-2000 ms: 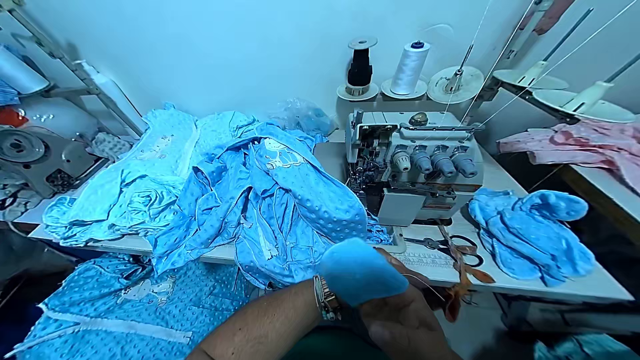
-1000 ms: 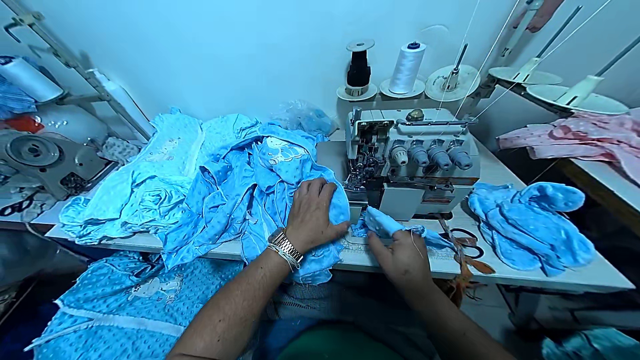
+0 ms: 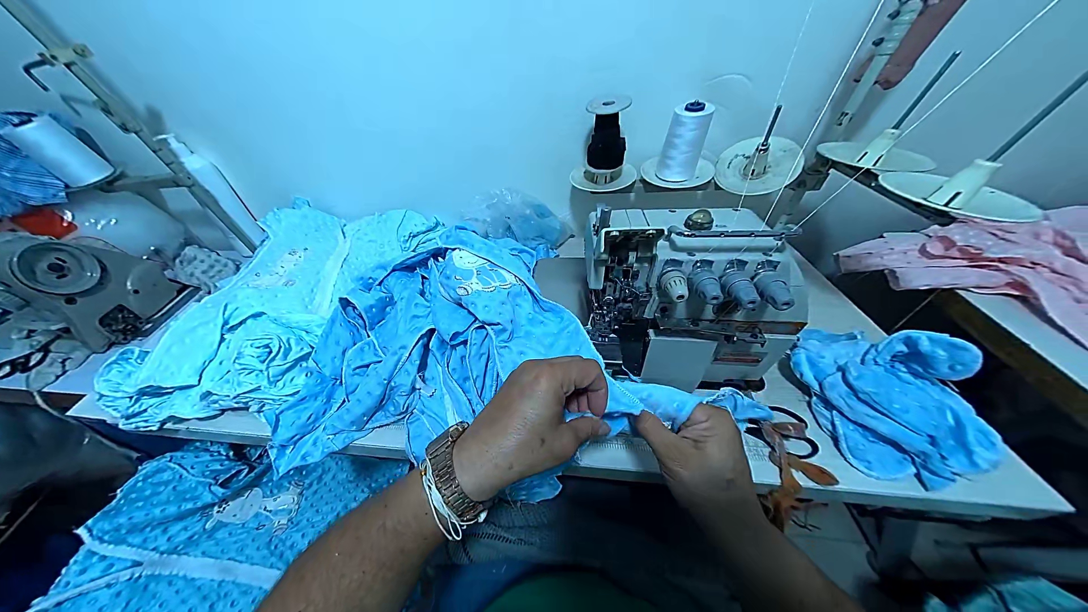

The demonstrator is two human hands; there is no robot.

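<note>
A blue dotted-plush garment (image 3: 476, 314) with a pale appliqué lies bunched on the table, left of an overlock sewing machine (image 3: 705, 297). At the table's front edge my left hand (image 3: 535, 425) pinches an edge of this fabric between thumb and fingers. My right hand (image 3: 701, 455) grips the fabric just to the right, where a small blue piece (image 3: 667, 401) meets the garment. Both hands are close together in front of the machine's needle area. Scissors (image 3: 786, 429) with dark handles lie right of my right hand, their blades hidden by fabric.
Folded blue plush pieces (image 3: 892, 404) lie on the table's right. More blue garments (image 3: 246, 348) are piled left, and another (image 3: 221, 527) hangs below the edge. Thread cones (image 3: 687, 140) stand behind the machine. Orange fabric strips (image 3: 786, 476) dangle over the front edge. A second sewing machine (image 3: 76, 280) is far left.
Two seconds ago a small blue piece was in my hands near the front edge; one second ago my left hand lay flat on the garment. Now both hands pinch the fabric, close together.
</note>
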